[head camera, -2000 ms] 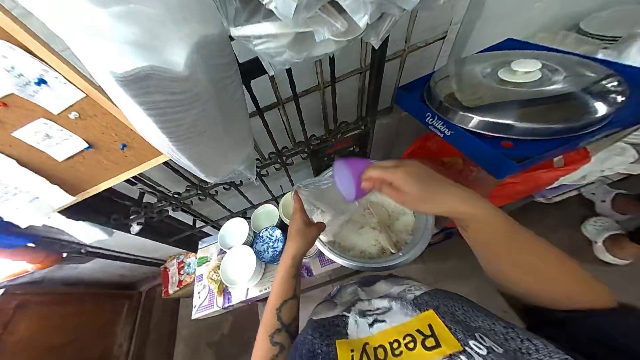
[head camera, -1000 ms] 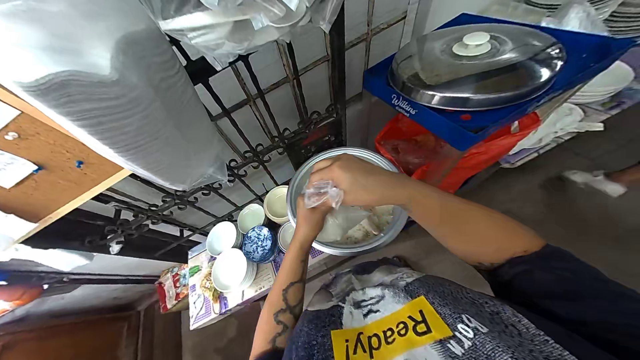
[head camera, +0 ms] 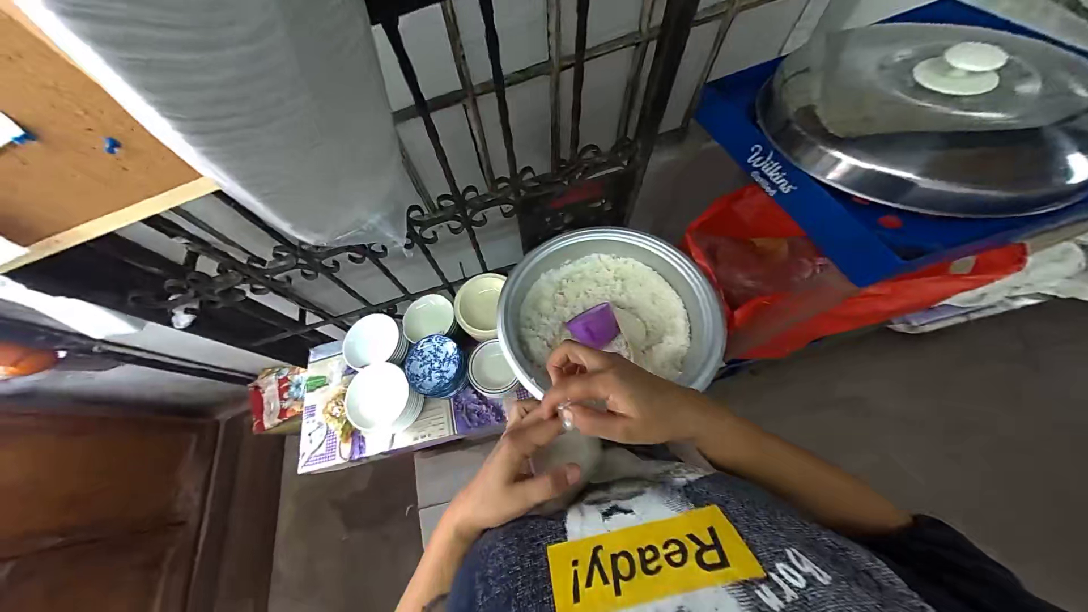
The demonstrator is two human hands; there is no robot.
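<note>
A large round metal pot (head camera: 705,340) holds cooked white rice (head camera: 586,276). Lying on the rice is a purple cup (head camera: 593,325), and part of a pale scoop or paddle shows beside it. Just in front of the pot's near rim, my left hand (head camera: 514,476) and my right hand (head camera: 608,395) meet at the twisted neck of a clear plastic bag (head camera: 565,455) with white contents. The right fingers pinch the neck; the left hand cups the bag's side. My shirt front is close behind the bag, whose lower part is partly hidden by the hands.
Stacked white bowls (head camera: 378,398) and blue patterned bowls (head camera: 435,365) stand on a printed box left of the pot. A black metal grille (head camera: 476,204) rises behind. At right are a red plastic bag (head camera: 748,255) and a metal lid (head camera: 926,161) on a blue box.
The purple cup, in my right hand two seconds ago, now lies on the rice. Both hands, over the pot a second ago, have moved with the bag toward my body.
</note>
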